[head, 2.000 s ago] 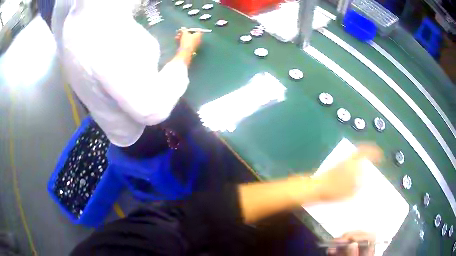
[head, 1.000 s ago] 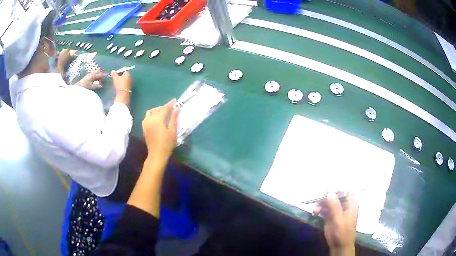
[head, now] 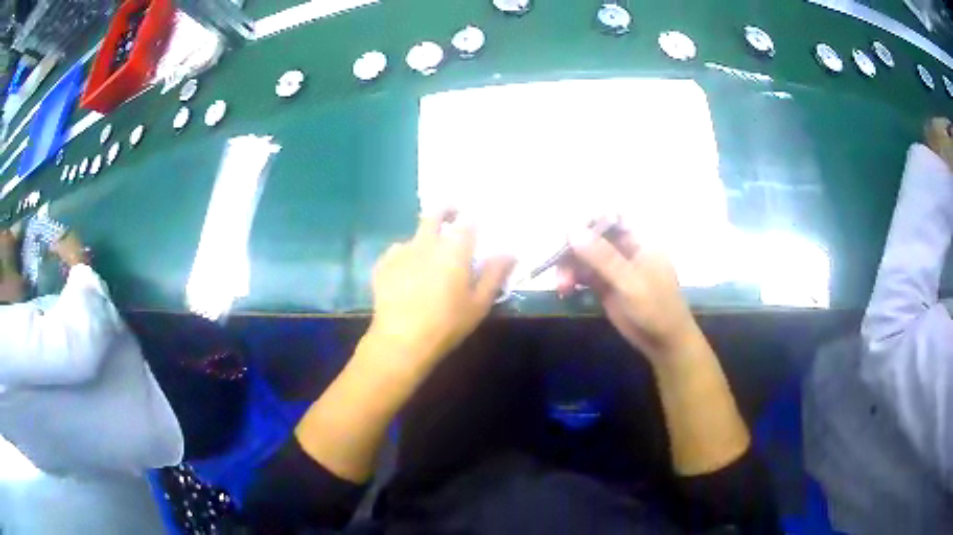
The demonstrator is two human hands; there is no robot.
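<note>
A white backing sheet (head: 570, 146) lies on the green bench in front of me, glaring bright. My right hand (head: 627, 272) is over its lower edge and holds slim tweezers (head: 552, 263) like a pen, the tip pointing left. My left hand (head: 439, 277) is at the sheet's lower left corner, fingers bent. A small whitish piece shows by its thumb and the tweezer tip, but I cannot tell whether the hand grips it. A white strip of spare stock (head: 230, 225) lies to the left of the sheet.
Round parts (head: 425, 56) stand in a curved row beyond the sheet. A red bin (head: 128, 52) and a blue tray (head: 52, 120) are at the far left. A coworker in white (head: 78, 366) sits at left, another person's sleeve (head: 911, 240) is at right.
The view has swung to the right. My left hand has left the spare strip and come to the sheet beside the tweezers. My right hand still holds the tweezers.
</note>
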